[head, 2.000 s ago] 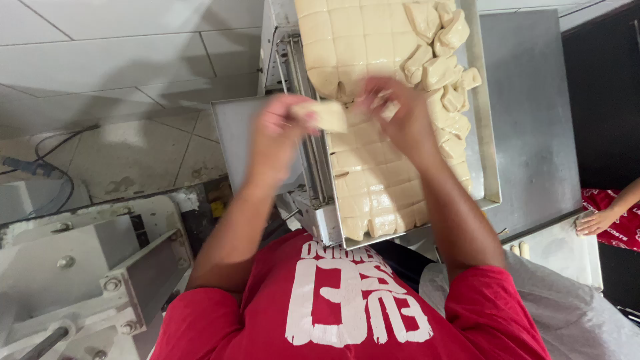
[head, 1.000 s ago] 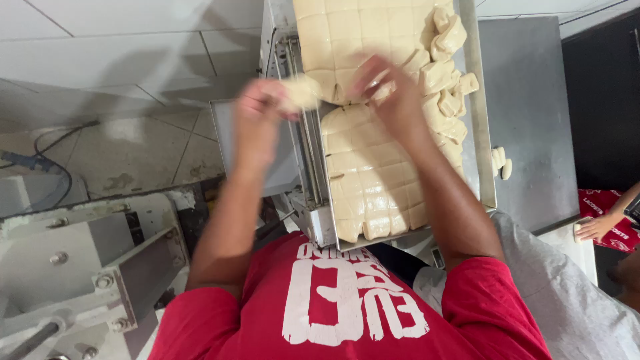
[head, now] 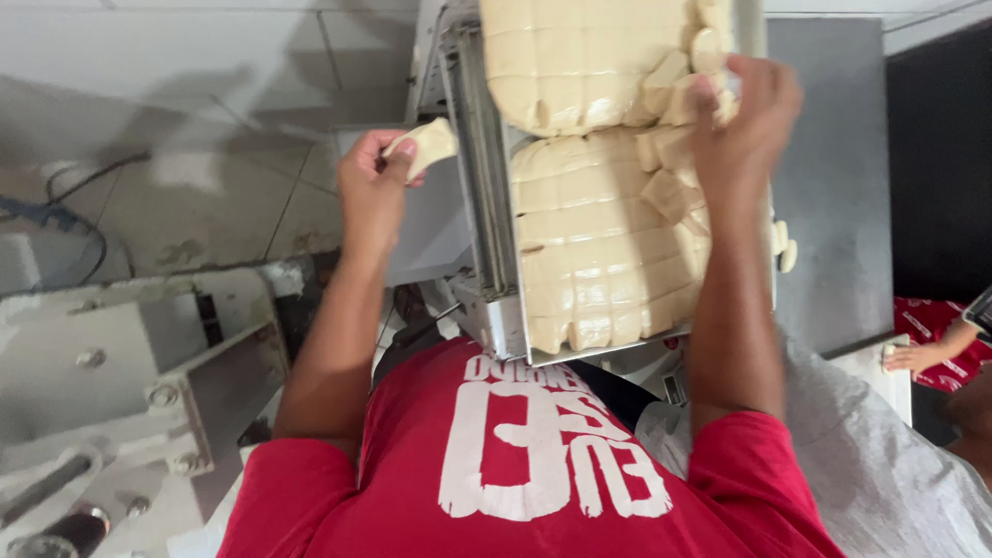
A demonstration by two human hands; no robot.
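Observation:
Between the thumb and fingers of my left hand [head: 380, 174] is a flat piece of dough [head: 428, 149], held just left of a machine's metal rollers [head: 484, 163]. My right hand [head: 740, 116] is over the right side of the metal tray [head: 769, 256], its thumb and fingertips at the loose dough pieces [head: 668, 81]; whether it grips one I cannot tell. Two slabs of dough scored into squares, an upper one [head: 573, 54] and a lower one [head: 604, 225], lie in the tray, with cut pieces heaped along their right side.
Right of the tray is a grey metal surface [head: 833, 178], with small dough pieces [head: 784, 246] at its near edge. A large metal machine with bolts [head: 93, 356] stands at lower left. Another person's hand [head: 918, 358] rests on a white edge at far right. Someone in grey cloth is close on my right.
My right hand has moved right, from the middle of the tray to the loose pieces. My left hand remains left of the tray with dough in it.

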